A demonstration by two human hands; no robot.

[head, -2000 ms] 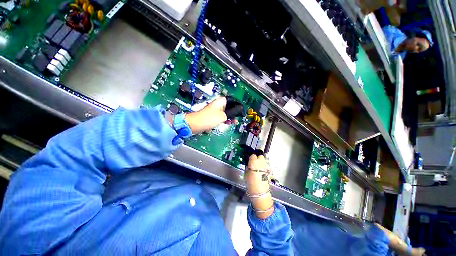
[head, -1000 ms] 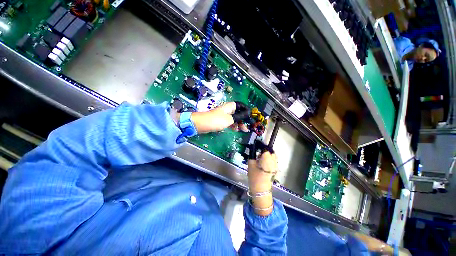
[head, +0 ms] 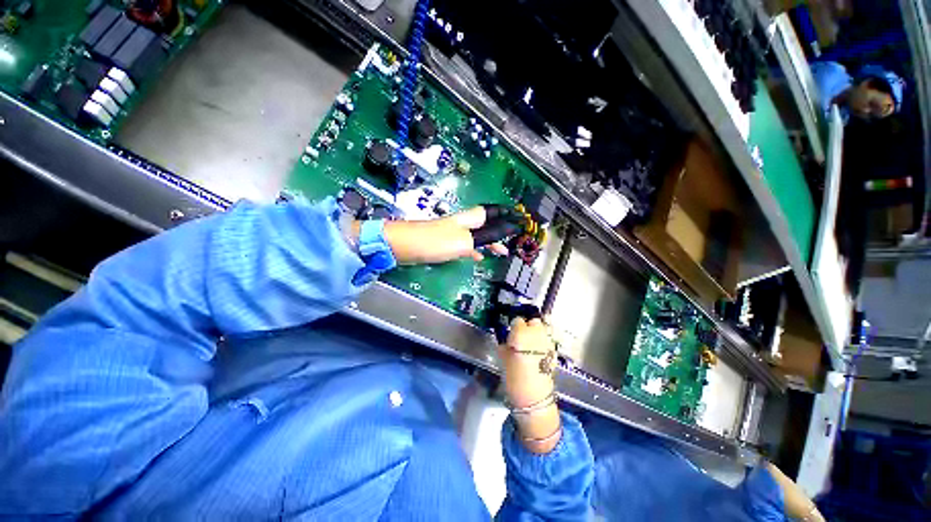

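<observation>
A large green circuit board (head: 449, 283) lies between the conveyor rails in front of me. My left hand (head: 449, 235), with a blue wrist strap and black finger cots, reaches over the board; its fingertips are at the yellow-orange parts (head: 532, 226) beside the copper-wound coil (head: 528, 247). My right hand (head: 526, 331), also with black-covered fingertips, is at the board's near right corner, beside the grey blocks (head: 519, 275). Whether either hand holds a part cannot be told. Black round capacitors (head: 379, 155) and white connectors (head: 434, 158) stand on the board.
Metal conveyor rail (head: 408, 321) runs along my side. Other boards lie left (head: 51, 51) and right (head: 664, 352). Behind are black bins (head: 510, 61), an open cardboard box (head: 694, 219) and a green-topped shelf (head: 781, 173). A blue coiled cord (head: 411, 82) hangs over the board. Another person (head: 858, 92) is at upper right.
My right hand moved up to the grey blocks, then back down to the board's near edge. My left hand shifted right, toward the yellow-orange parts.
</observation>
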